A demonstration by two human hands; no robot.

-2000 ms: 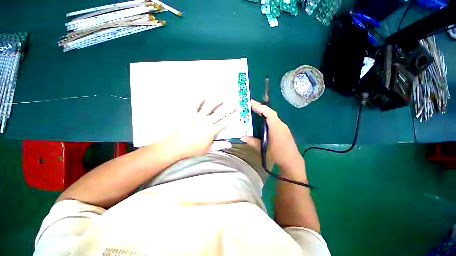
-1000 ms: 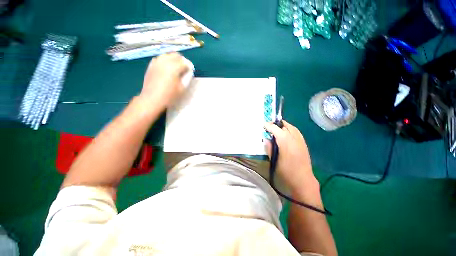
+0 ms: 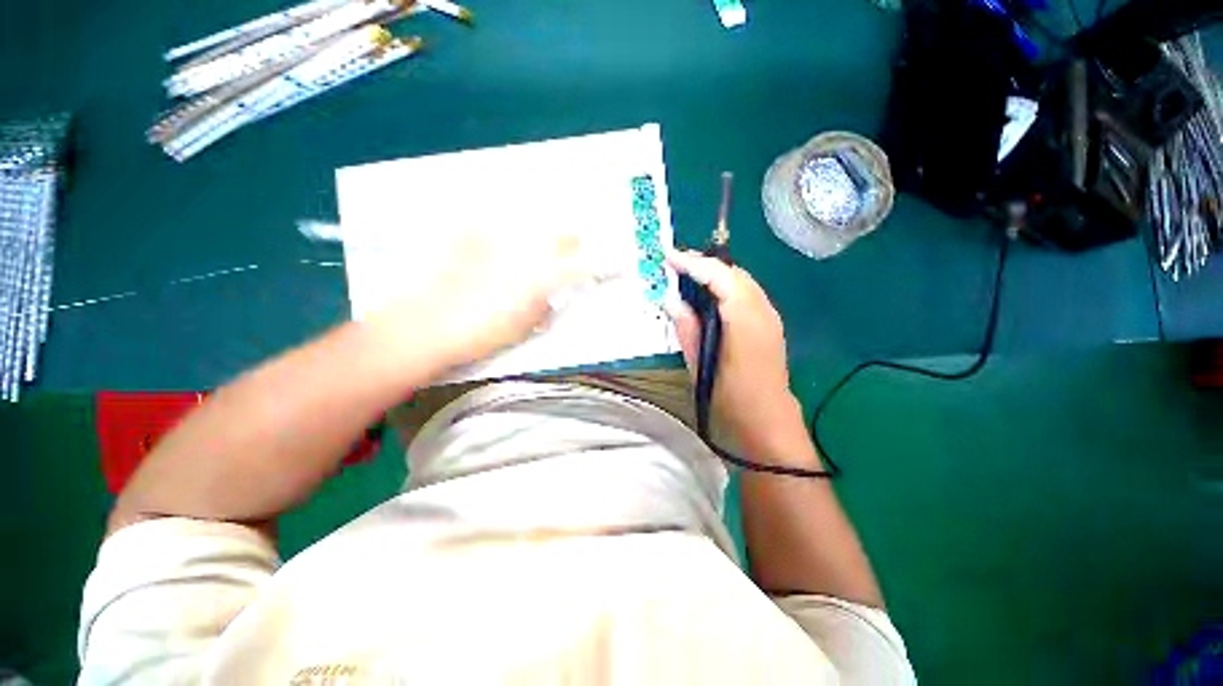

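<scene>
The white work board point(image 3: 443, 215) lies slightly tilted in front of me. A row of small green circuit boards point(image 3: 647, 239) runs along its right edge. My left hand point(image 3: 503, 288) is over the middle of the board, blurred and washed out; I cannot tell what its fingers hold. My right hand point(image 3: 735, 328) is at the board's right edge, around the soldering iron point(image 3: 707, 315), whose metal tip points up and away from me. A thin line of solder wire point(image 3: 161, 290) lies left of the board.
A bundle of white strips point(image 3: 282, 67) lies at upper left, finished assemblies point(image 3: 24, 255) at far left. The round solder cup point(image 3: 829, 194) and the black soldering station point(image 3: 959, 114) stand right. Pale strips point(image 3: 1183, 174) lie beyond. A red stool point(image 3: 148, 429) is below.
Since the last frame my left hand has moved from the board's upper left corner to over its middle. My right hand still holds the iron. The camera view has shifted.
</scene>
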